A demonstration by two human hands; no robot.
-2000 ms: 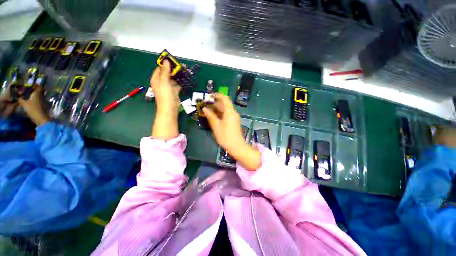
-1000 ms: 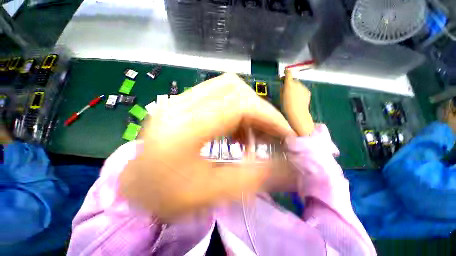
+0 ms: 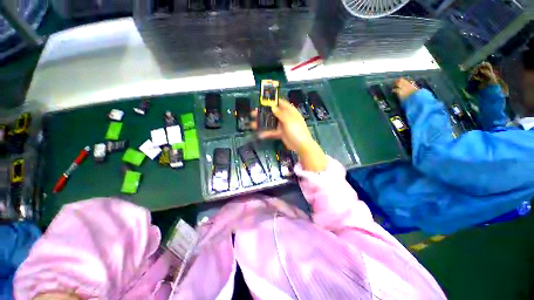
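Observation:
My right hand (image 3: pixel 287 126) holds a keypad phone (image 3: pixel 269 94) upright above the back row of the clear blister tray (image 3: pixel 345 140). The phone's yellow screen frame faces me. Several dark phones lie face down in the tray's two rows, one of them (image 3: pixel 221 170) at the front left. Only a sliver of skin, seemingly my left hand (image 3: pixel 54 296), shows at the bottom left edge. It is cut off, so its grip is hidden. Left of the tray lie bright green batteries (image 3: pixel 133 156), white-side-up pieces (image 3: pixel 174 135) and small dark labelled parts (image 3: pixel 117 145).
A red and white marker pen (image 3: pixel 71 170) lies at the left. A second red pen (image 3: pixel 307 62) lies on the white strip (image 3: pixel 175 88). Stacked trays (image 3: pixel 222 47) and a fan (image 3: pixel 375 4) stand behind. A blue-sleeved person (image 3: pixel 462 158) works at another tray on the right.
The view has swung right. My left hand has dropped from the middle to the bottom left edge. My right hand, beyond the tray a second ago, is now over it with a yellow-framed phone.

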